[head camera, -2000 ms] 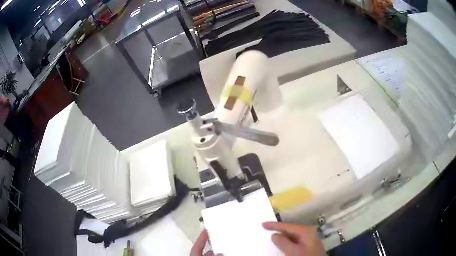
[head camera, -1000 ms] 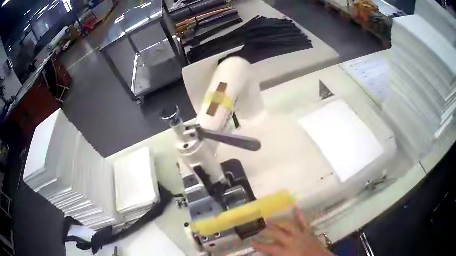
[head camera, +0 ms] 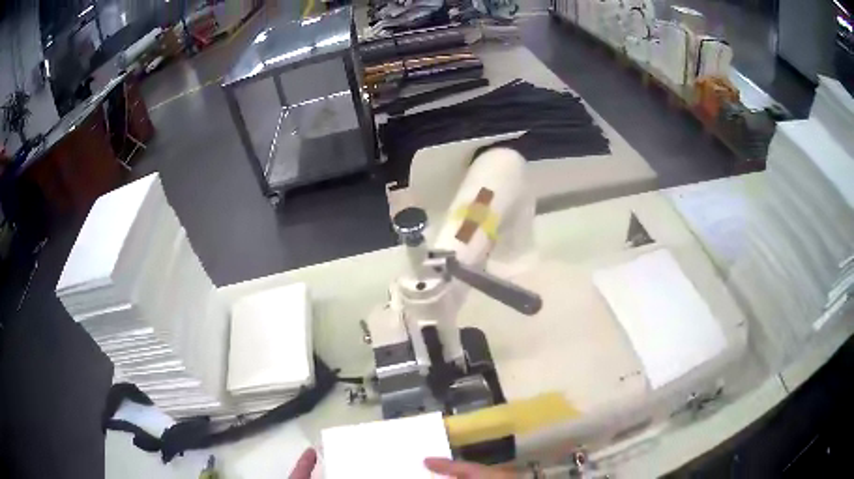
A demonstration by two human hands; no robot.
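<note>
A white sheet (head camera: pixel 386 447) lies at the front of the machine's feed area (head camera: pixel 440 388), its far edge close to the metal block. My left hand (head camera: pixel 303 465) is at the bottom edge, only fingertips showing at the sheet's left side. My right hand (head camera: pixel 468 469) is mostly cut off, its fingertips on the sheet's right side. The yellow strip (head camera: pixel 515 417) runs to the right of the sheet. The grey presser lever (head camera: pixel 496 286) angles right from the upright post.
Tall white stack (head camera: pixel 140 299) at left, with a lower pile (head camera: pixel 270 339) beside it and a black strip (head camera: pixel 253 430) around the base. A white pile (head camera: pixel 663 316) lies on the machine cover. Another tall stack (head camera: pixel 796 210) stands right. Trolley (head camera: pixel 314 140) and black strips (head camera: pixel 506 122) lie beyond.
A second ago my right hand was over the yellow strip with no sheet showing there. Now a white sheet is at the feed area with both hands at it. The view has tilted up.
</note>
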